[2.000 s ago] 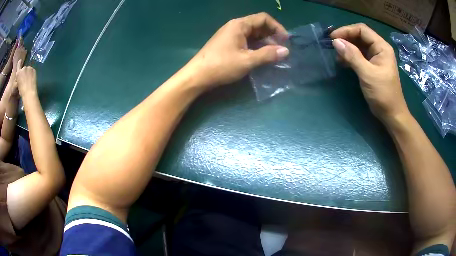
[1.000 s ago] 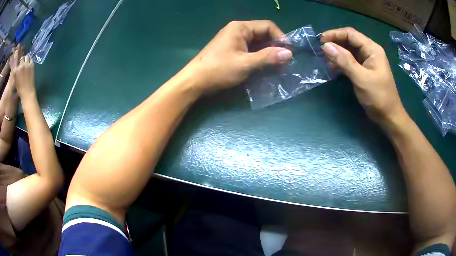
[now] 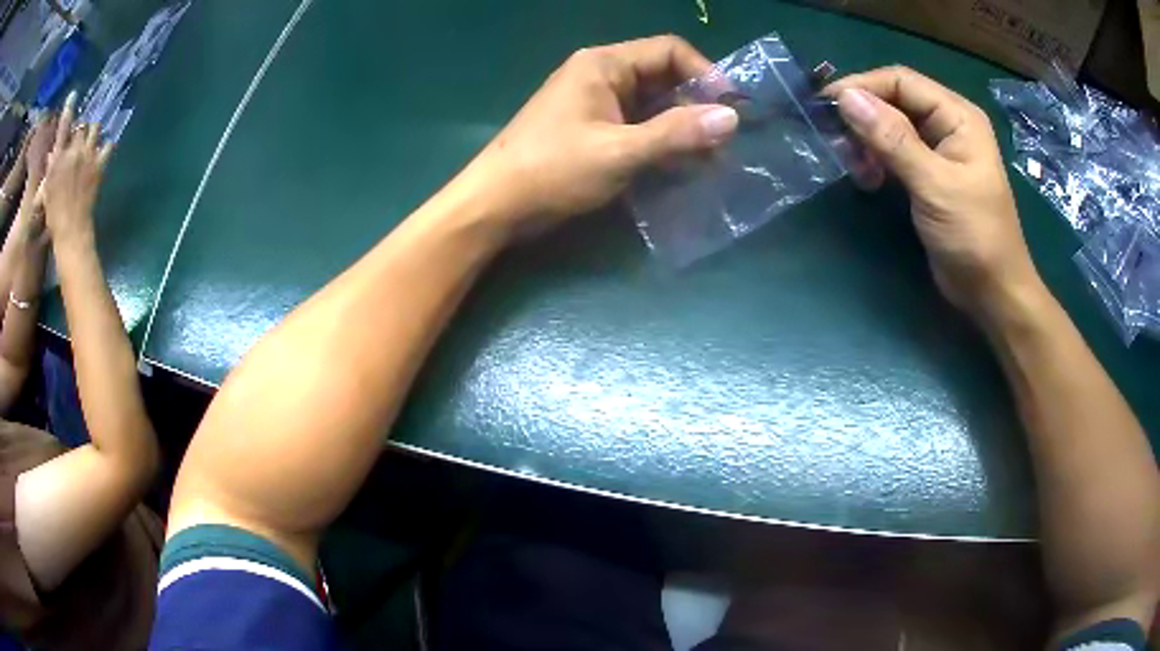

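A clear zip-lock bag point(image 3: 744, 172) is held above the green table, its seal strip towards the right. My left hand point(image 3: 623, 121) grips the bag's left side between thumb and fingers. My right hand point(image 3: 935, 159) is at the bag's right, mouth side, with thumb and index finger pinched together on a small dark part point(image 3: 824, 87). The part is mostly hidden by the fingers and film. A thin dark shape shows through the film near my left thumb.
A pile of clear bags point(image 3: 1100, 172) lies at the right. A brown carton point(image 3: 1018, 28) stands at the far edge. At the left are another person's hands point(image 3: 64, 172), more clear bags point(image 3: 131, 64) and a blue item point(image 3: 60, 73). A pale seam point(image 3: 204, 195) crosses the green tabletop point(image 3: 509, 305).
The bag has tilted and its lower end has shifted slightly. My right fingertips have shifted at its mouth. The other person's hand at the left has moved up towards the bags there.
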